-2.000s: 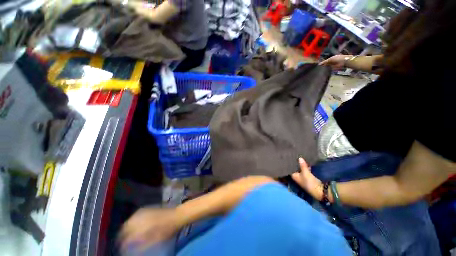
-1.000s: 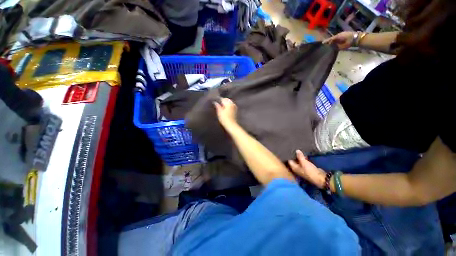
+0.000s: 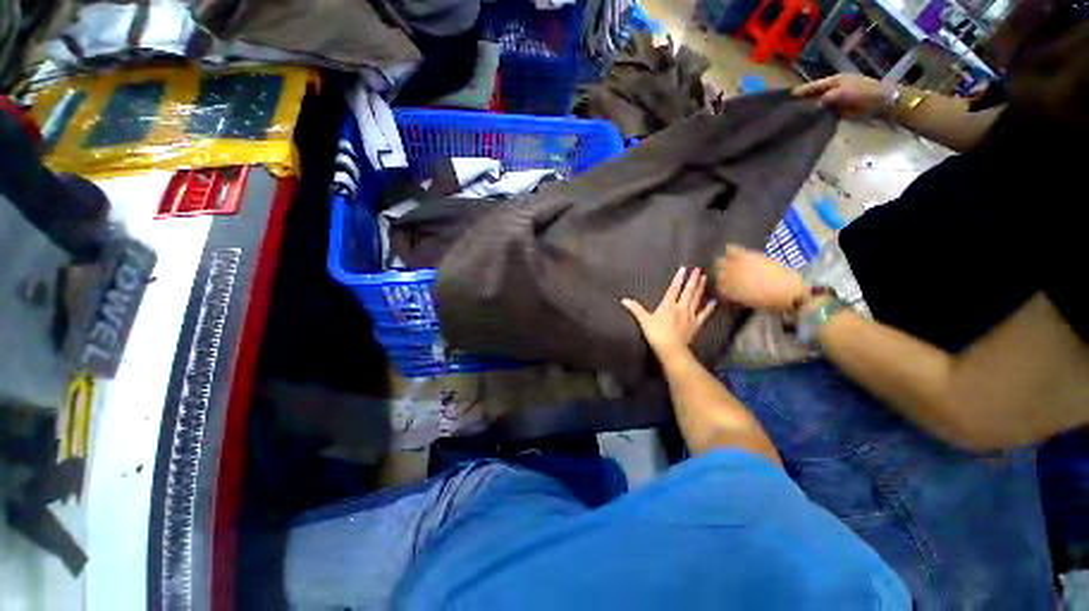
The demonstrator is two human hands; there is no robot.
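A dark brown garment piece is spread in front of me, over the edge of a blue crate and towards another person's lap. My right hand, at the end of a blue sleeve, lies flat on its lower right part with fingers spread, gripping nothing. The other person's hand holds the piece's upper right corner. That person's other hand is at the fabric just right of my fingers. A small dark opening or mark shows in the upper right part of the cloth. My left hand is not in view.
The blue crate holds brown and white pieces. At left are the white machine table with ruler tape, yellow-handled snips, red tray and yellow-edged pad. A red stool stands behind.
My right hand has moved from the piece's left part to its lower right. The other person's near hand has moved up from the lower edge, beside mine. The view has shifted slightly.
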